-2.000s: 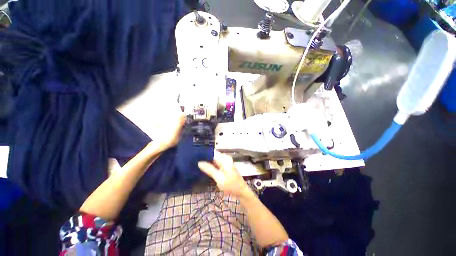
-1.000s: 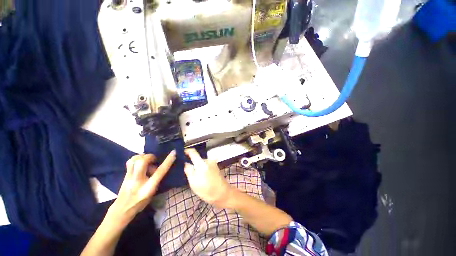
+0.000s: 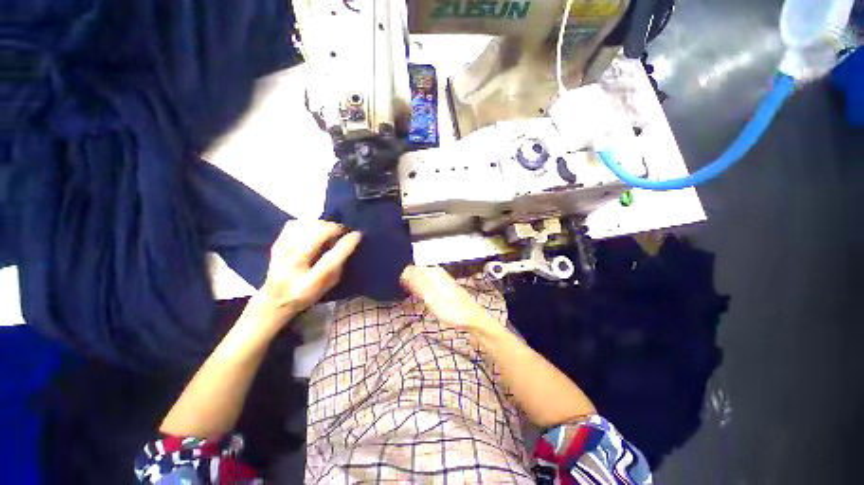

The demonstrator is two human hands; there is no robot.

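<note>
A navy garment end (image 3: 379,248) lies under the blackened presser foot and needle assembly (image 3: 368,159) and hangs toward the checked lap. My left hand (image 3: 305,263) holds its left side, thumb and fingers on the cloth. My right hand (image 3: 434,289) pinches its lower right edge, with the fingertips partly hidden. The cream cylinder arm (image 3: 464,175) of the sewing machine is just right of the cloth. A navy strip (image 3: 242,218) runs from the garment end to the large bundle at left.
The navy garment bundle (image 3: 104,189) fills the left. A dark heap (image 3: 616,350) lies low at right. A linkage lever (image 3: 531,267) sticks out under the cylinder arm. A phone (image 3: 423,106) stands behind it. A blue gooseneck (image 3: 706,175) curves at right. The checked cloth (image 3: 407,398) covers the lap.
The view has shifted. Since one second ago, my right hand has moved down to the cloth's lower right edge, and my left hand has moved back to its left side. The cloth between them looks flatter.
</note>
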